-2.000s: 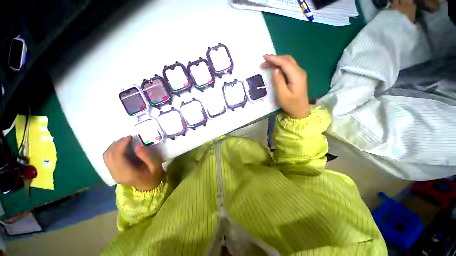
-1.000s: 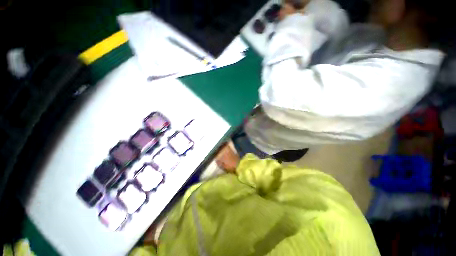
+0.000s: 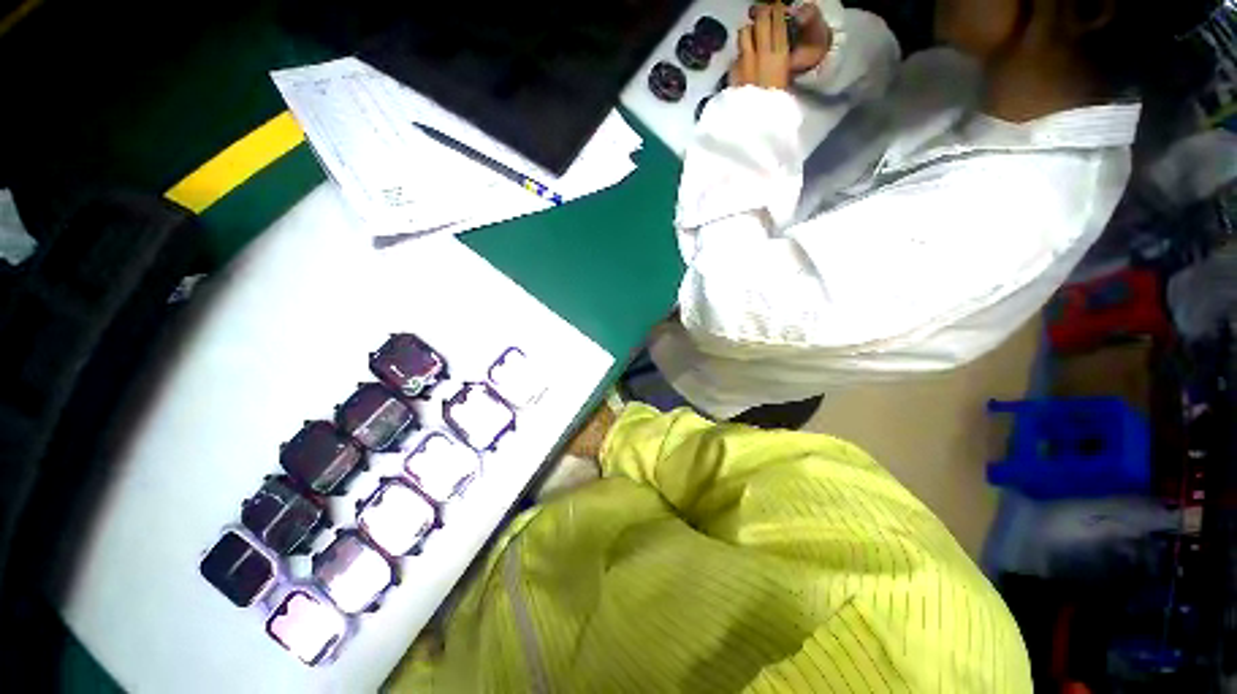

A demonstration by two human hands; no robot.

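Observation:
Strapless smartwatch units lie in two slanting rows on a white work sheet (image 3: 177, 461). The upper-left row has dark screens, from a watch with a pale case (image 3: 238, 567) up to a dark-cased watch (image 3: 407, 363). The other row shows white or pale glowing screens, such as one watch (image 3: 398, 517) and another at the lower end (image 3: 307, 626). A small unit (image 3: 509, 370) at its upper end is washed out. My right hand (image 3: 592, 434) shows only as a patch of skin at the sheet's near edge; its fingers are hidden. My left hand is not in view.
Printed papers (image 3: 394, 170) with a pen (image 3: 488, 163) lie beyond the sheet, beside a large dark slab (image 3: 516, 68). A black foam tray (image 3: 95, 312) borders the left. A person in white (image 3: 868, 258) handles round dark items at the right. A blue stool-like object (image 3: 1072, 447) stands on the floor.
The view has turned to the right. Both hands have left the sheet, and my left hand is out of view. The upper row's screens have gone from white and pinkish to dark.

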